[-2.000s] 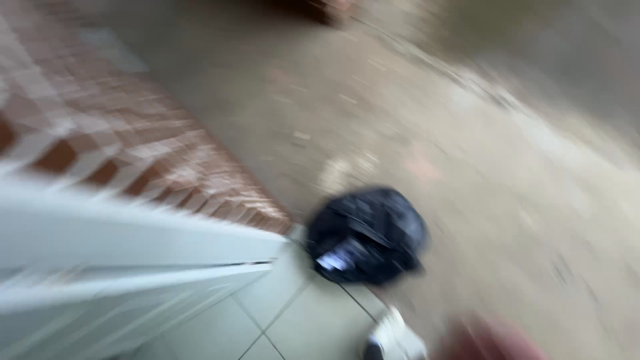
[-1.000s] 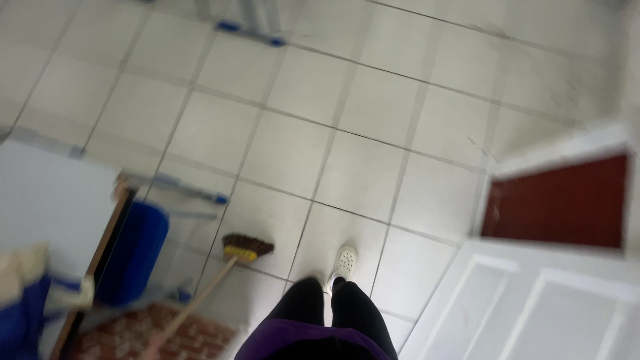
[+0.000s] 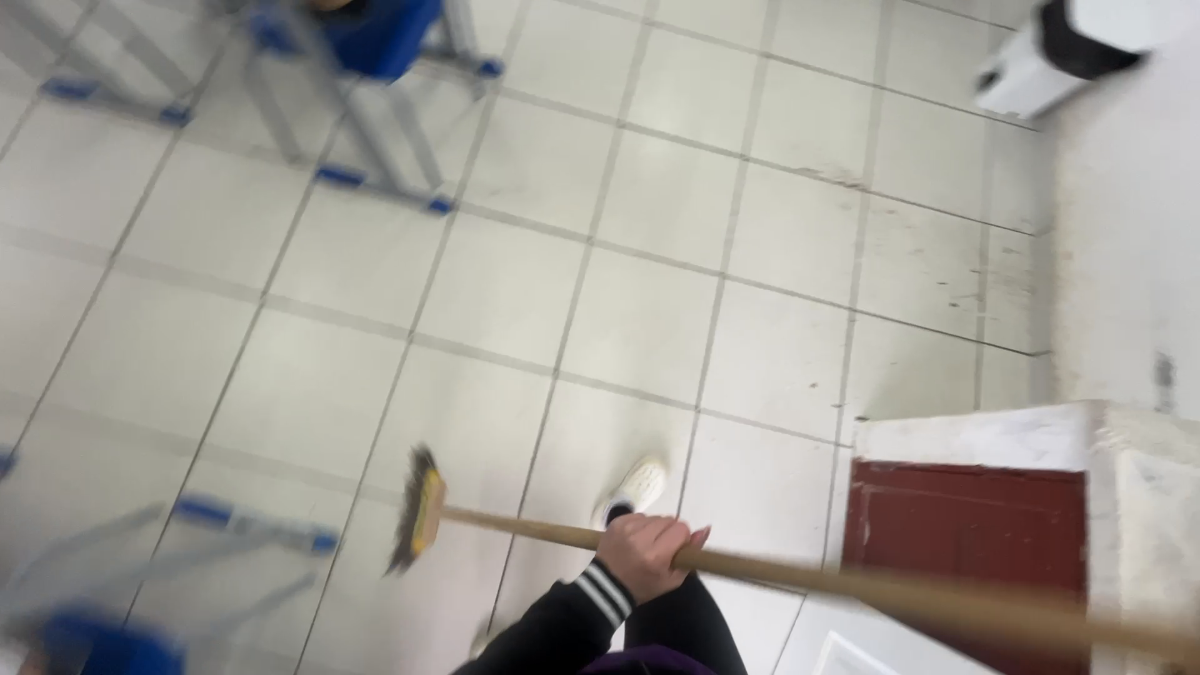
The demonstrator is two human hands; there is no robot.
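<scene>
My left hand [image 3: 647, 555], in a black sleeve with white stripes, is closed around the wooden handle of a broom [image 3: 544, 531], low in the view. The broom head [image 3: 420, 511], yellow with dark bristles, lies to the left of the hand, close to the floor; whether it touches the tiles I cannot tell. From the hand, the handle runs to the right edge and blurs there. My right hand is not in view. A white shoe [image 3: 641, 483] shows just beyond my left hand.
Chairs or desks with grey metal legs and blue feet [image 3: 384, 192] stand at the upper left and lower left [image 3: 253, 527]. A dark red panel [image 3: 966, 544] in a white frame is at the right. Small debris [image 3: 952, 291] dots the tiles near the wall.
The broom, seen at the lower left one second ago, now lies across the lower view with my left hand around its handle. The view has shifted strongly.
</scene>
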